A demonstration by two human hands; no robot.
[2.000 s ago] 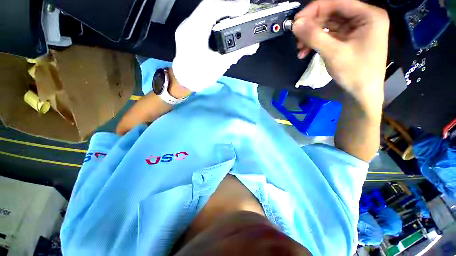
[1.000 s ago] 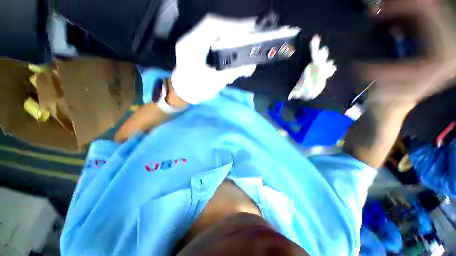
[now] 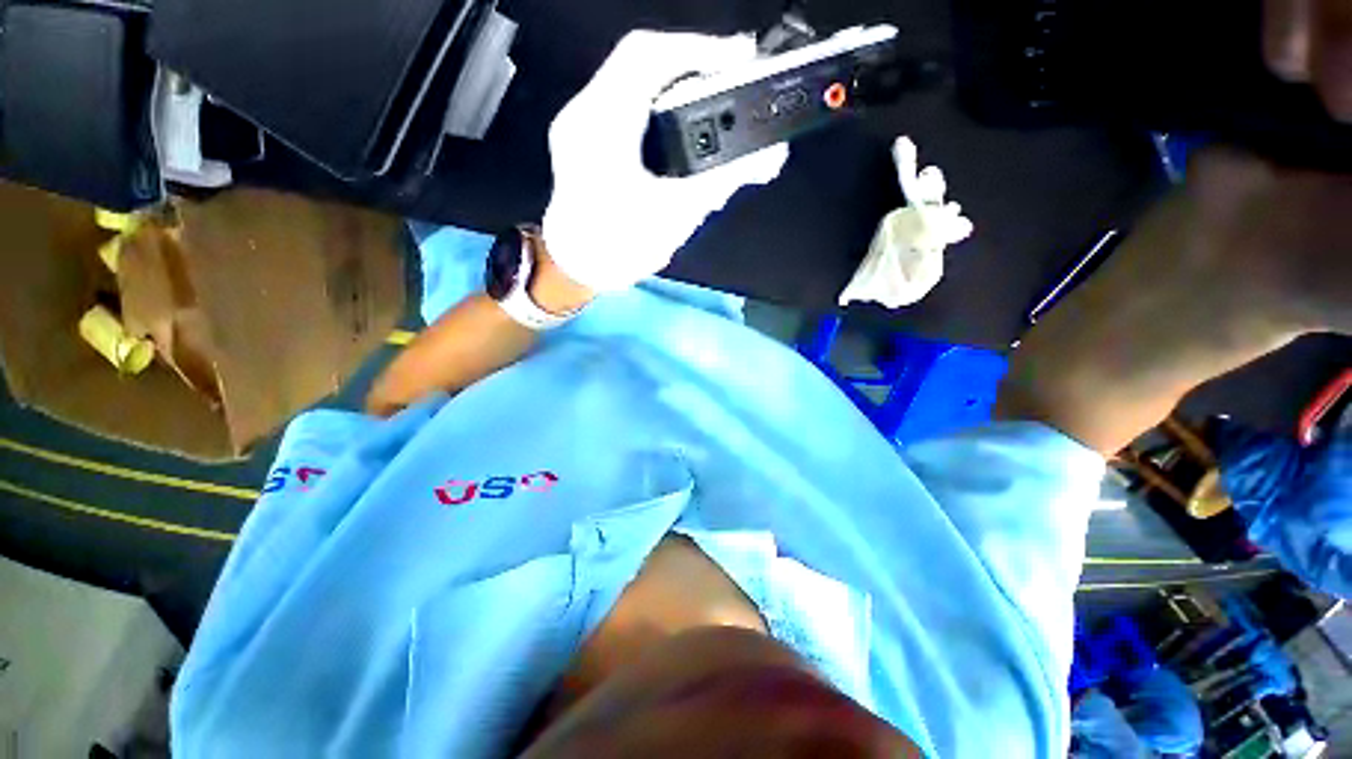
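My left hand (image 3: pixel 623 178), in a white glove, grips a flat black set-top box (image 3: pixel 771 111) near the top centre. The box's port edge faces the camera, with a round power jack at the left and a red-orange ringed socket towards the right. My right hand (image 3: pixel 1311 57) is bare, at the top right corner and partly cut off. It holds a thick black driver (image 3: pixel 1097 67), whose dark tip end meets the box's right end. The threaded connector is hidden there. A crumpled white glove (image 3: pixel 908 245) lies on the black mat below the box.
Stacked black units (image 3: pixel 319 74) stand at the top left. An open cardboard box (image 3: pixel 289 312) with yellow rolls is below them. A pen-like stick (image 3: pixel 1074 277) lies near the mat's edge. A blue stand (image 3: pixel 942 389) is below the bench. People in blue (image 3: pixel 1290 497) are at the right.
My right hand has left the connector and come back from the right with the black driver. The box stays in my left hand, slightly shifted. The loose glove shows more fully.
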